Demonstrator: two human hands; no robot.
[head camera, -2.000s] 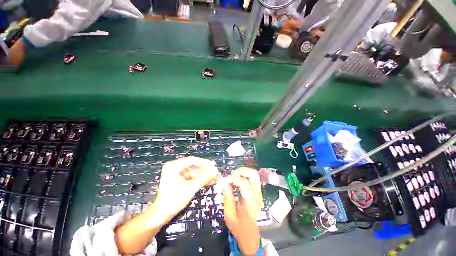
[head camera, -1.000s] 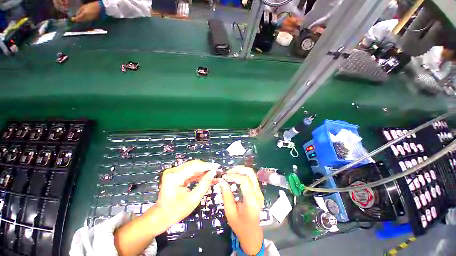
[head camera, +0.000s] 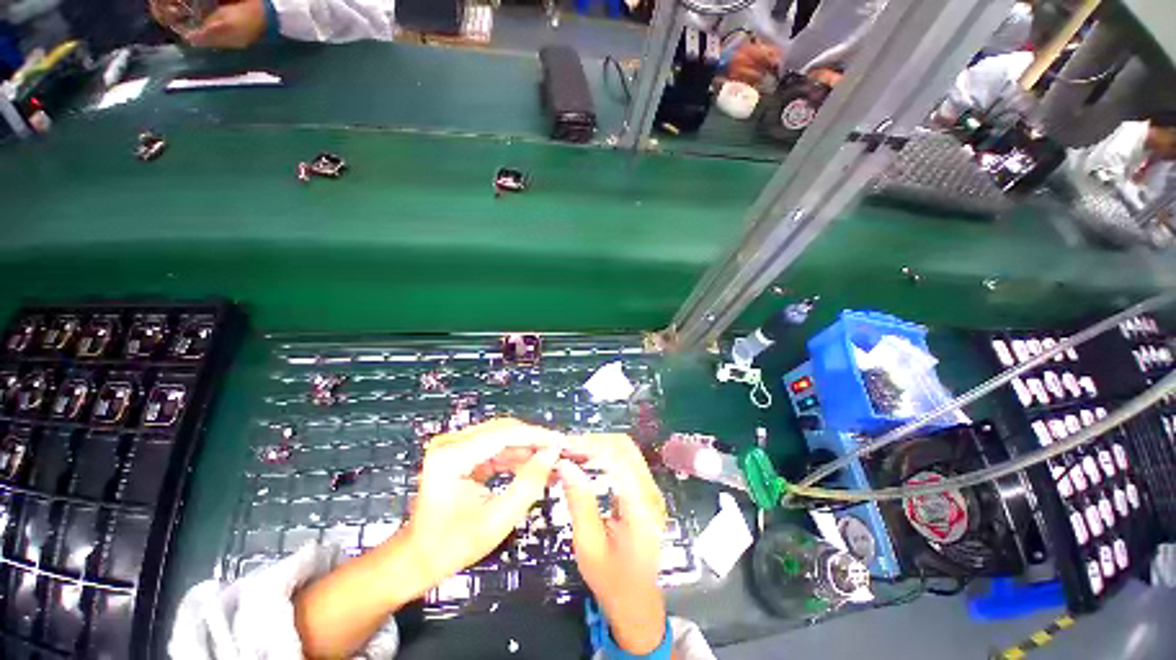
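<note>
My left hand (head camera: 480, 496) and my right hand (head camera: 619, 516) meet fingertip to fingertip above the clear blister tray (head camera: 303, 509). A tiny part seems to be pinched between them, but the fingers hide most of it and I cannot tell what it is. The clear tray holds scattered small parts, and a square dark housing (head camera: 521, 348) lies at its back edge. The glue syringe (head camera: 700, 459), with a pink barrel and green cap, lies to the right of my right hand.
A black tray (head camera: 97, 477) with housings is at left. A slanting metal post (head camera: 825, 181) rises behind. At right are a blue bin (head camera: 845, 387), a fan (head camera: 931, 505), a glassy jar (head camera: 789, 567) and an air hose (head camera: 980, 477). Small units lie on the green belt (head camera: 426, 245).
The units on the belt have shifted left. My hands stay together over the tray, with the fingertips now closer and the part more hidden. The other person's hand at top left has moved.
</note>
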